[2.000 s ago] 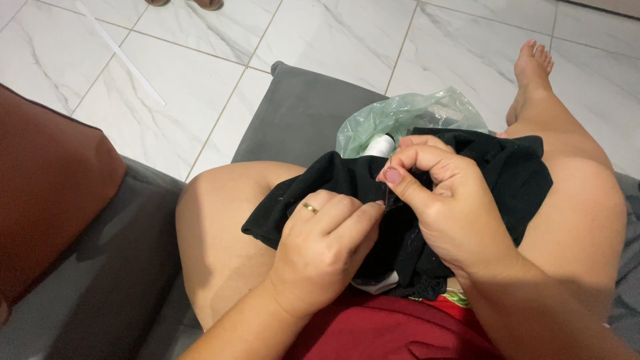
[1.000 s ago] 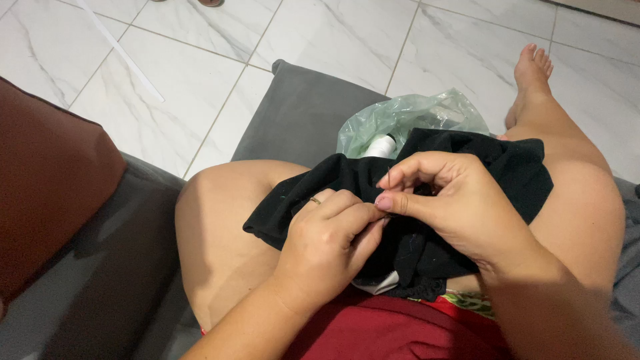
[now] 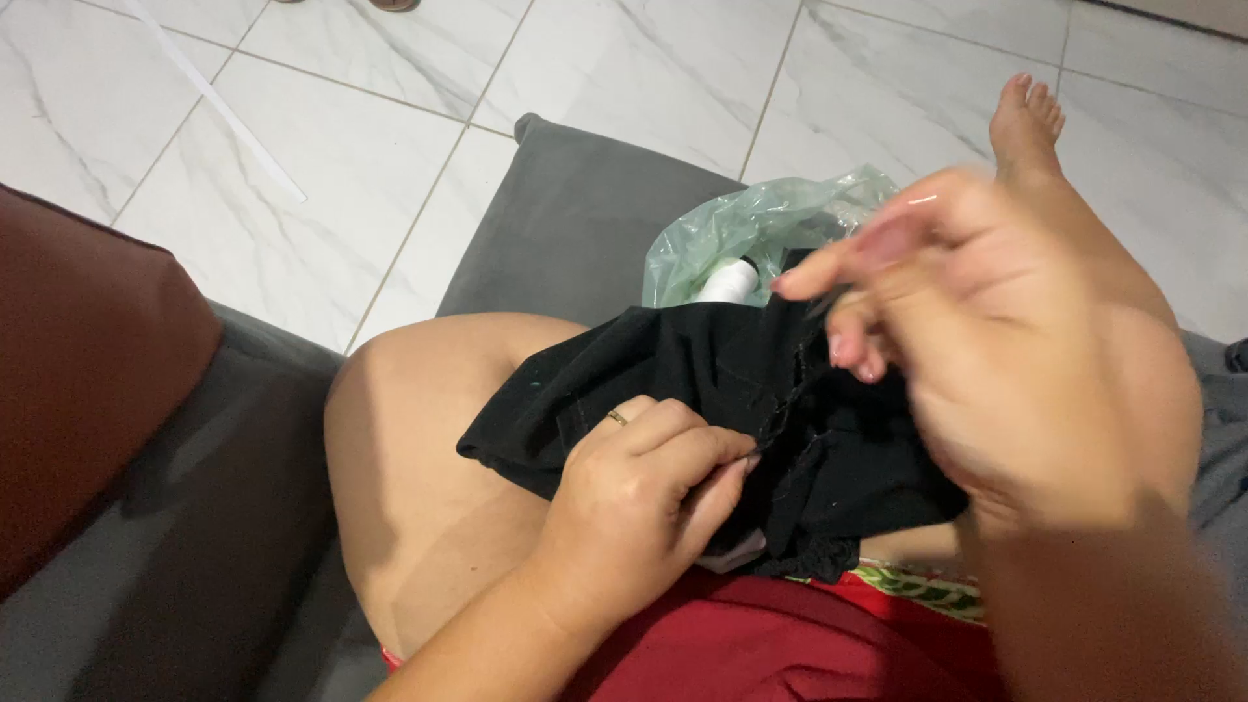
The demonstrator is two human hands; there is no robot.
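Note:
Black fabric (image 3: 634, 361), with a seam running through its middle, lies across my lap. My left hand (image 3: 643, 487), with a ring on one finger, pinches the fabric at the seam between thumb and forefinger. Raised above the right part of the fabric is my right hand (image 3: 965, 331), blurred, its fingers curled and thumb near the forefinger. Whether it holds a needle or thread cannot be seen. A white spool of thread (image 3: 729, 281) rests in a translucent green plastic bag (image 3: 692, 234) just beyond the fabric.
The bag sits on a grey cushioned seat (image 3: 575, 214). A brown cushion (image 3: 88, 361) stands at the left. A white strip (image 3: 234, 122) lies on the marble-look tiled floor (image 3: 322, 185). My bare foot (image 3: 1026, 122) is at the upper right; brown footwear (image 3: 394, 4) shows at the top edge.
My right hand has lifted up and to the right, away from my left hand, where both were close together before. The left hand keeps its pinch on the black fabric.

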